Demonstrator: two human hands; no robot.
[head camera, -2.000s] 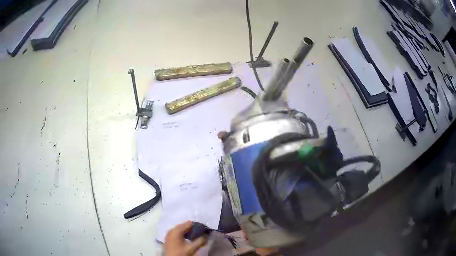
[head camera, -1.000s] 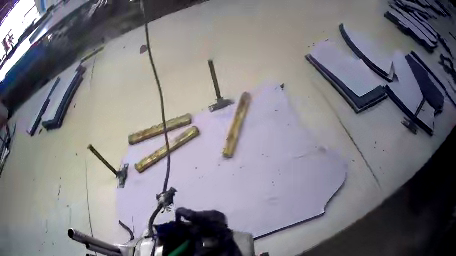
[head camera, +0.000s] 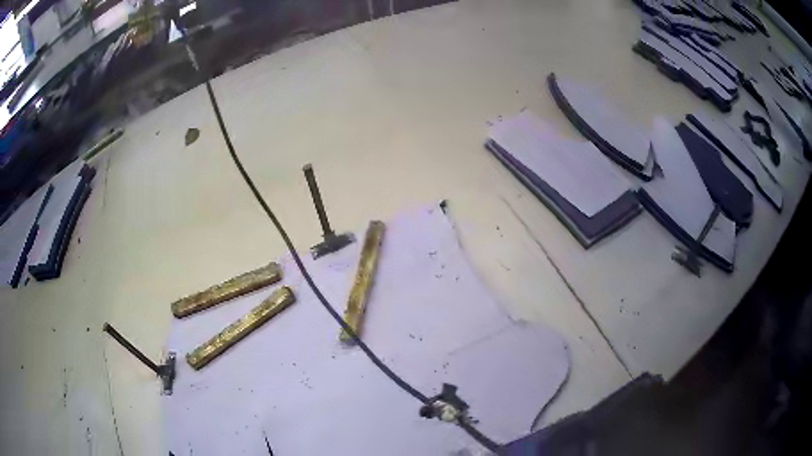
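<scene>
The lay under its white-lilac paper marker lies in front of me, its near part cut off by the bottom edge. Three brassy cutting weights lie on it, two at the left and one upright in view near the middle. Cloth clamps with long levers grip its far edge and left edge. The black power cable runs over the lay to a knotted lump at the lower middle. The cutting machine is out of view. Neither of my hands is in the picture.
Paper-topped cut bundles lie at the right, with another clamp by them. More strips and bundles lie at the far right. Two bundles are at the far left. A dark edge shows at the lower right.
The machine has dropped out of the bottom of the view. My left hand, seen earlier at the lay, is gone. The view has shifted, and the cable now crosses diagonally towards the lower right.
</scene>
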